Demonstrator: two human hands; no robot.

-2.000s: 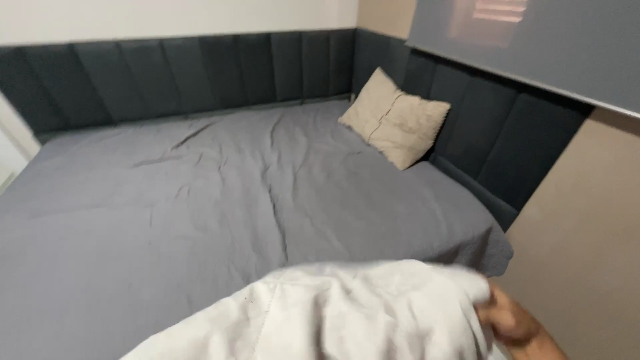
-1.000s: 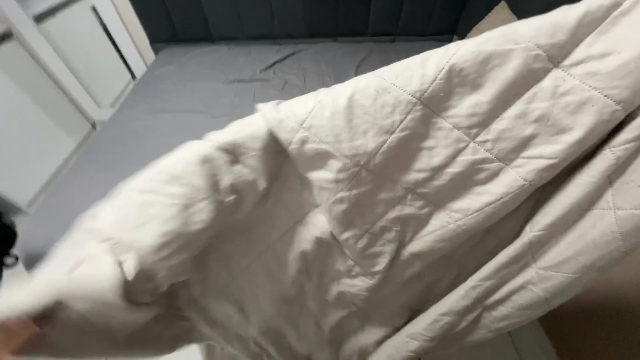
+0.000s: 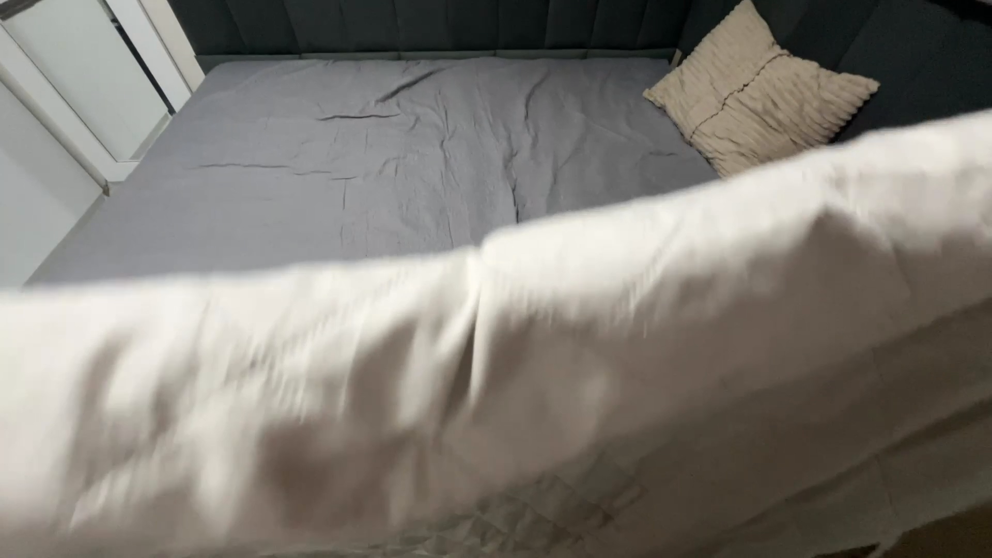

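A light beige quilted bedspread (image 3: 542, 341) stretches across the whole width of the view, close to the camera, its upper edge blurred and its lower part hanging in folds. A patch of diamond quilting shows near the bottom. Behind it lies a bed with a wrinkled grey fitted sheet (image 3: 310, 170). On the bed's far right corner, a tan ribbed cushion (image 3: 752, 93) leans against the padding. Neither my left hand nor my right hand is in view.
Dark padded wall panels (image 3: 465, 27) border the bed at the back and on the right. At the left stands white furniture with framed panels (image 3: 39, 147), close beside the bed's edge.
The bedspread, slanting and bunched a second ago, now spans the view more levelly. My right hand, at its edge two seconds ago, is out of view. The cushion shows fully again.
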